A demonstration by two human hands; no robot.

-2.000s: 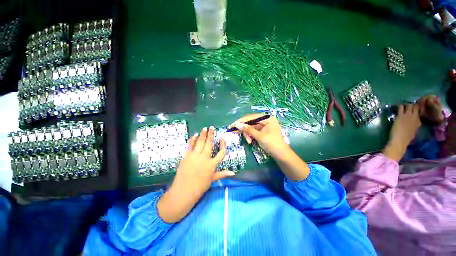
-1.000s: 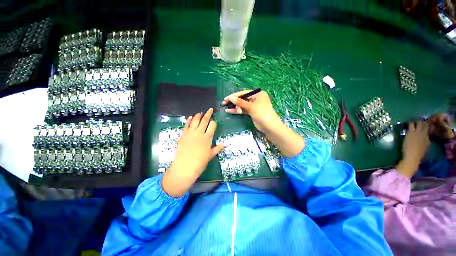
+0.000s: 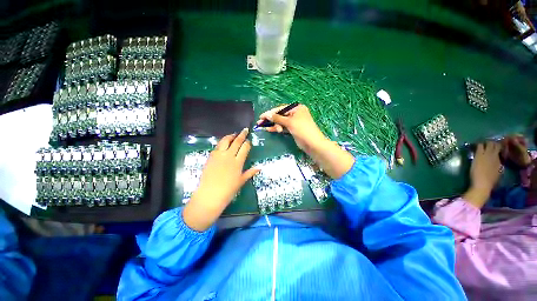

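Note:
My right hand (image 3: pixel 289 124) holds a thin dark pen-like tool (image 3: pixel 279 115), its tip near small silvery bits (image 3: pixel 257 140) on the green bench. My left hand (image 3: pixel 219 176) lies palm down, fingertips by the lower right corner of a dark pad (image 3: pixel 215 117); whether it holds a tiny piece cannot be told. A PCB panel (image 3: pixel 278 183) lies between my forearms. Another PCB panel (image 3: pixel 194 170) is partly under my left hand. A third panel (image 3: pixel 314 177) is partly hidden by my right forearm and sleeve.
A black tray (image 3: pixel 160 176) with stacked panels and white paper (image 3: pixel 22 154) is at left. A heap of green wires (image 3: pixel 341 100), red-handled pliers (image 3: pixel 406 144) and more panels (image 3: pixel 436 139) lie right. A wrapped post (image 3: pixel 273 35) stands behind. A pink-sleeved person's hands (image 3: pixel 490 167) work at far right.
Since two seconds ago, both hands have moved off the middle panel toward the dark pad, uncovering that panel. The view has shifted. In the last second the hands moved only slightly.

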